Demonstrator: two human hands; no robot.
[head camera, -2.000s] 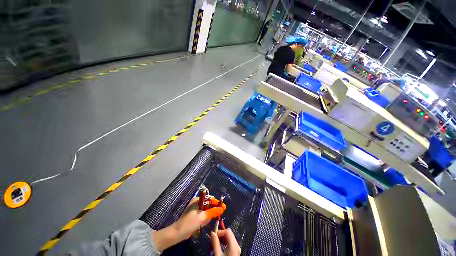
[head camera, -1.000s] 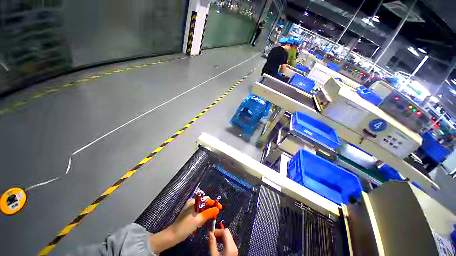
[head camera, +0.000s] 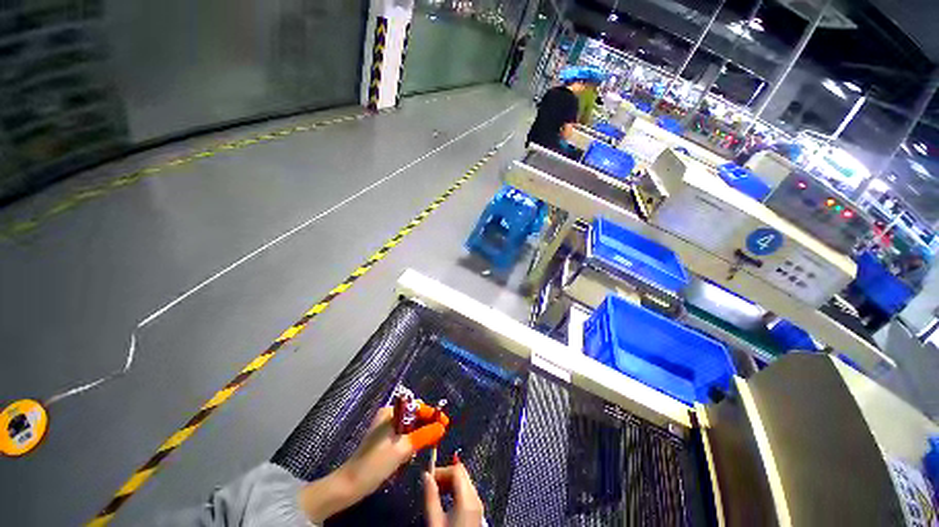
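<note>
My left hand (head camera: 379, 455), in a grey sleeve with orange finger cots, is shut on a small bunch of red-and-white pieces (head camera: 402, 414). It is over the black mesh belt (head camera: 551, 448) near the bottom centre. My right hand (head camera: 454, 496) is just right of it, cut off by the bottom edge. Its thumb and a finger pinch the lower end of a slim whitish piece (head camera: 433, 460), whose upper end meets the orange fingertips. A red tip shows above the right fingers. Fine detail is blurred.
A cream side rail (head camera: 484, 319) runs along the belt's far side. Blue bins (head camera: 659, 355) stand beyond it. A cream oven hood (head camera: 824, 432) is at the right. A blue stool (head camera: 505, 229) and a person (head camera: 556, 115) are farther back.
The whole view has shifted slightly, so the scene sits a little further left. Both hands stay close together over the belt, with the left still holding the bunch.
</note>
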